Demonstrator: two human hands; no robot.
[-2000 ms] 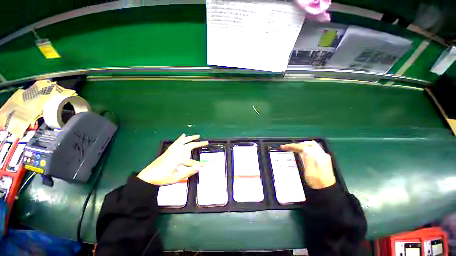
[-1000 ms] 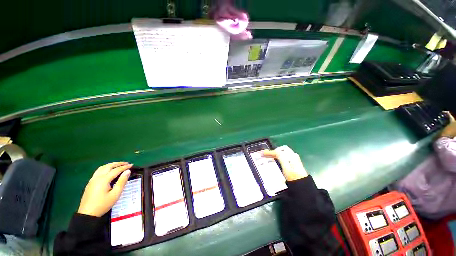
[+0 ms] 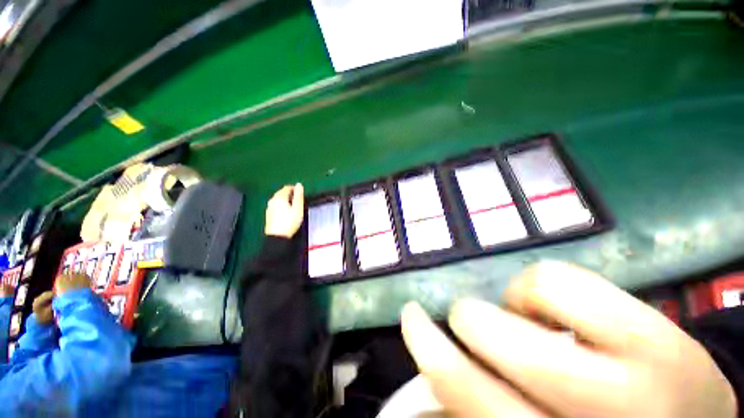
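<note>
A long black phone tray (image 3: pixel 457 235) lies on the green bench, angled up to the right. Its side-by-side pockets hold several smartphones (image 3: pixel 424 211) with lit white screens crossed by a red band. My left hand (image 3: pixel 284 211) is at the tray's upper left corner with fingers close together; whether it grips the tray is unclear. My right hand (image 3: pixel 563 351) is large and blurred, close to the camera below the tray, fingers apart, with nothing visible in it. A rounded white thing (image 3: pixel 412 400) shows at the bottom by its fingers; I cannot tell what it is.
A dark grey box (image 3: pixel 204 227) with a cable, a white roll (image 3: pixel 178 184) and a pale yellow pile (image 3: pixel 118 200) are at left. Beyond, a person in blue sleeves (image 3: pixel 91 339) has hands at a red tray (image 3: pixel 130 286). Another red tray (image 3: pixel 724 291) shows at right. White paper (image 3: pixel 387 33) hangs above.
The view has swung left. My right hand has left the rightmost phone and come close to the camera. The right-hand phones now also show a red band.
</note>
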